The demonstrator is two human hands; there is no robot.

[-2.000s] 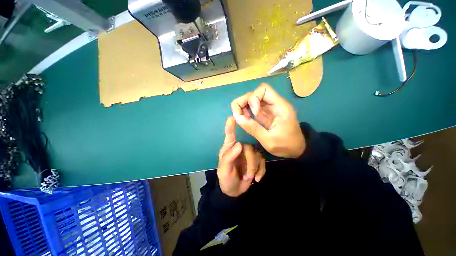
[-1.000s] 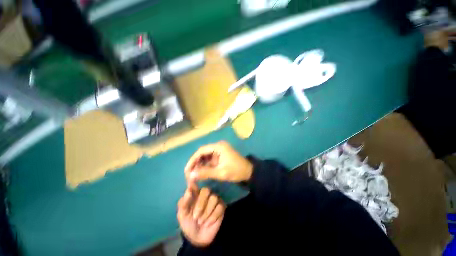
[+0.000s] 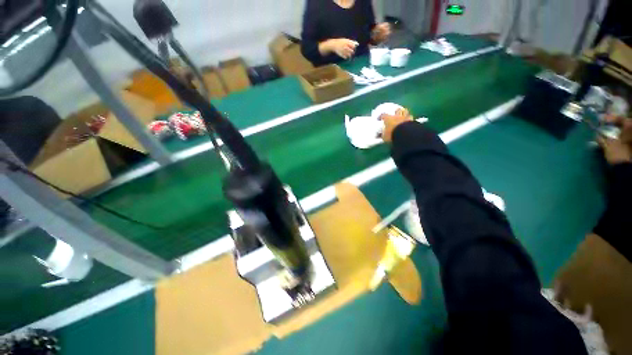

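My right hand [image 3: 395, 123] is stretched out over the green conveyor belt, with its fingers closed on a white housing [image 3: 363, 132]; the fingertips are blurred. More white parts show just behind the hand. My black sleeve crosses the bench and partly hides another white round housing [image 3: 417, 223] with a flat stick pointing left. The yellow and white glue tube [image 3: 396, 251] lies on the cardboard mat [image 3: 346, 225]. The black electric screwdriver [image 3: 260, 197] hangs over the silver screw feeder [image 3: 274, 267]. My left hand is out of the picture.
A grey metal frame [image 3: 111, 201] stands at left, with a white unit [image 3: 64, 262] behind it. Across the belt [image 3: 277, 163] are a person in black [image 3: 338, 31], an open carton [image 3: 327, 83] and white cups. Another person's hands [image 3: 615, 142] work at the right. Dark leads lie bottom left.
The view has lifted towards the belt. My right hand has left the front of the bench and reached forward onto a white housing on the belt. My left hand has gone out of view.
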